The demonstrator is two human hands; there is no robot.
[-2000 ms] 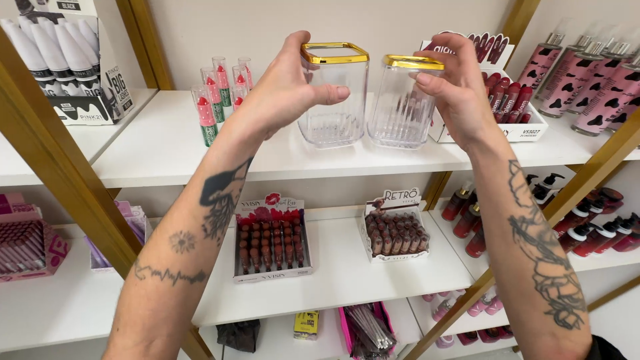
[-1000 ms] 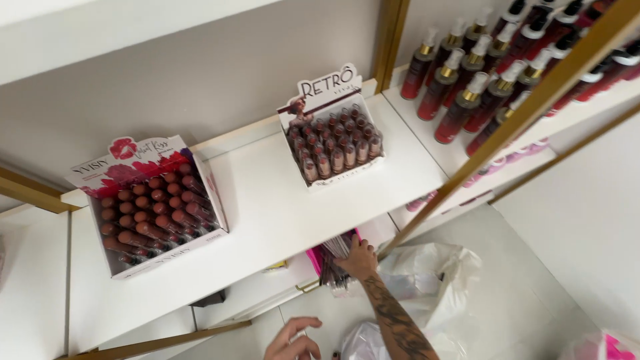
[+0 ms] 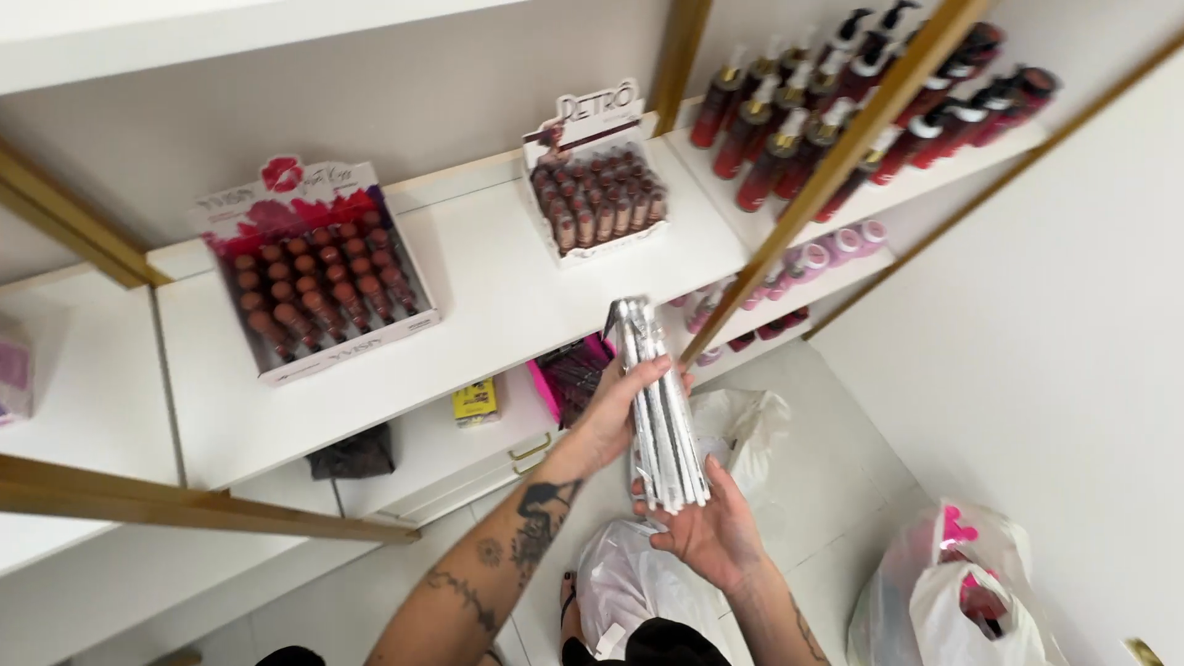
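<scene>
A bundle of slim silvery sticks in clear plastic wrap is held over the floor, just off the shelf's front edge. My left hand grips its middle, thumb across the front. My right hand supports the lower end from beneath, palm up. On the lower shelf, beside the bundle's upper part, lies a pink-edged box of dark slender items. Above on the white shelf stand a display box of reddish-brown lip products and a smaller display box of lip products.
A gold shelf post slants close at the right. Red spray bottles fill the right shelf. White plastic bags sit on the floor below my hands, with more bags at the lower right. A yellow box lies on the lower shelf.
Two clear gold-rimmed containers were in my hands two seconds ago and are out of view. One second ago my right hand reached to the pink-edged box; now both hands hold the wrapped bundle.
</scene>
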